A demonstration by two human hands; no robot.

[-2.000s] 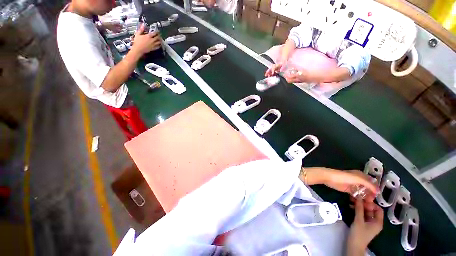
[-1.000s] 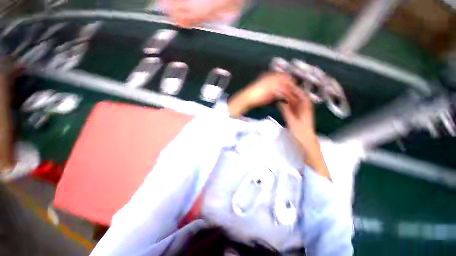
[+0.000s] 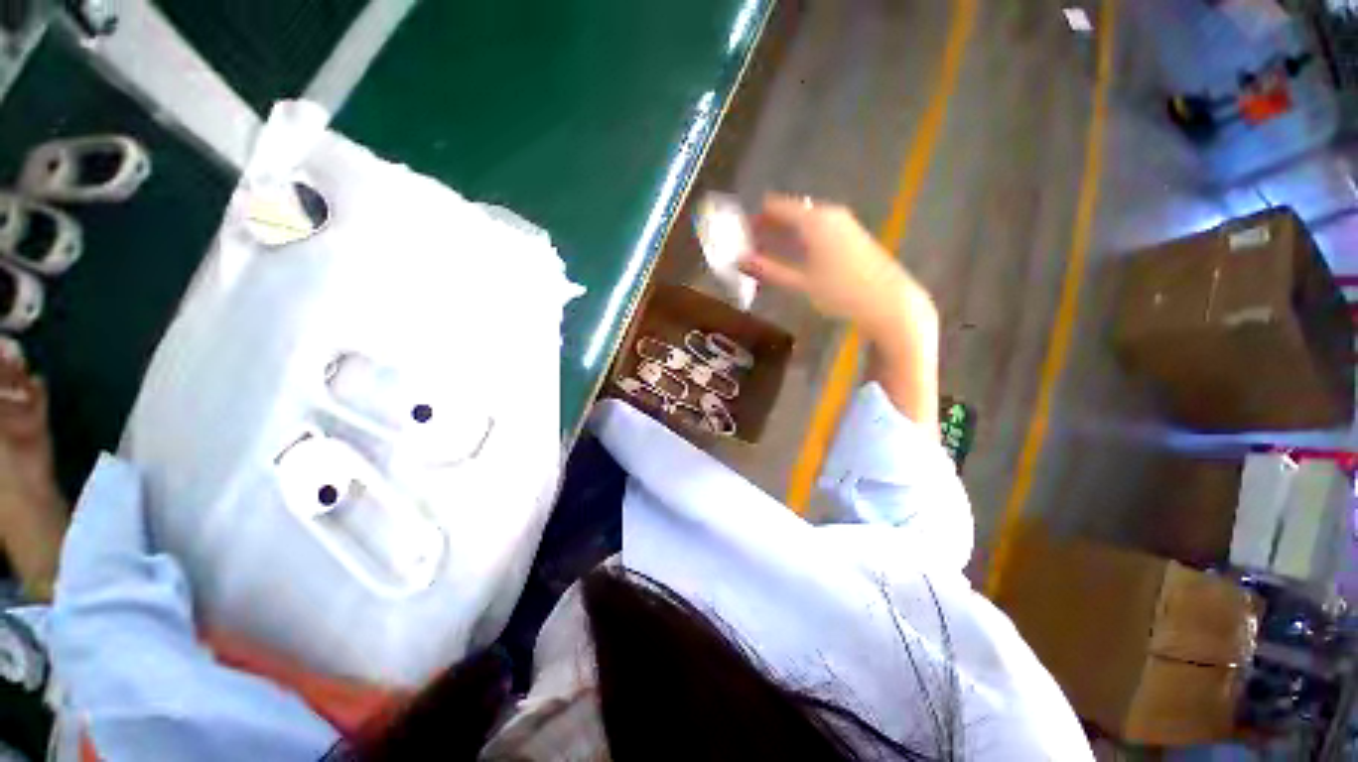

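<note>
My right hand (image 3: pixel 827 261) is stretched out above the brown carton, its fingertips on a blurred white piece (image 3: pixel 725 238), probably a housing. My left hand (image 3: pixel 21 417) is at the left edge, partly cut off, near the loop-shaped housings (image 3: pixel 90 168) on the green belt; whether it holds anything cannot be seen. Two white loop-shaped housings lie side by side on the white cloth, an upper one (image 3: pixel 422 412) and a lower one (image 3: pixel 381 529), each with a dark round spot.
The brown carton (image 3: pixel 773 390) stands on the floor beside the bench, with several housings inside. A pale round roll or container (image 3: pixel 283 213) sits at the cloth's corner. Green bench top (image 3: pixel 521 104) lies beyond the cloth (image 3: pixel 492 298). Large cartons (image 3: pixel 1233 320) stand at the right.
The view has swung right, to the floor and cartons. My hands, together over the belt before, are now far apart; my right hand has moved out over the carton with a white piece.
</note>
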